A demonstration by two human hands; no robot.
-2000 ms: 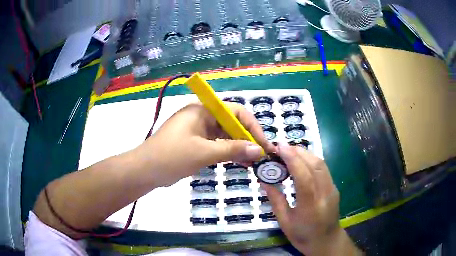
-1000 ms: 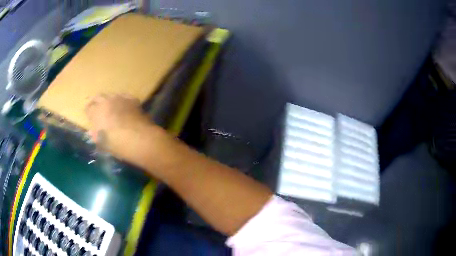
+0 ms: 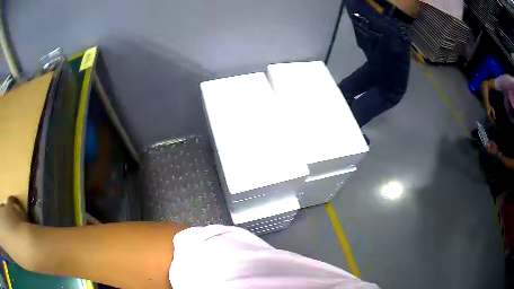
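Observation:
The brown cardboard sheet (image 3: 21, 130) lies at the left, cut off by the picture's left edge, on top of dark layered edges. My right hand (image 3: 14, 226) is at the sheet's near end, partly cut off by the left edge. Its fingers touch or overlap the sheet, and I cannot tell whether they grip it. My right forearm and a pale pink sleeve cross the bottom of the picture. My left hand is not in view.
Two white tray stacks (image 3: 253, 135) (image 3: 315, 113) stand side by side on the floor. A dark, speckled surface (image 3: 180, 175) lies left of them. A person in dark trousers (image 3: 383, 62) stands behind. Another person's hand (image 3: 491, 148) shows at the right. Yellow tape edges the bench (image 3: 80, 141).
The view has swung far to the right. The white tray with discs has left view. The yellow probe and disc are no longer seen. My right hand stays at the cardboard sheet.

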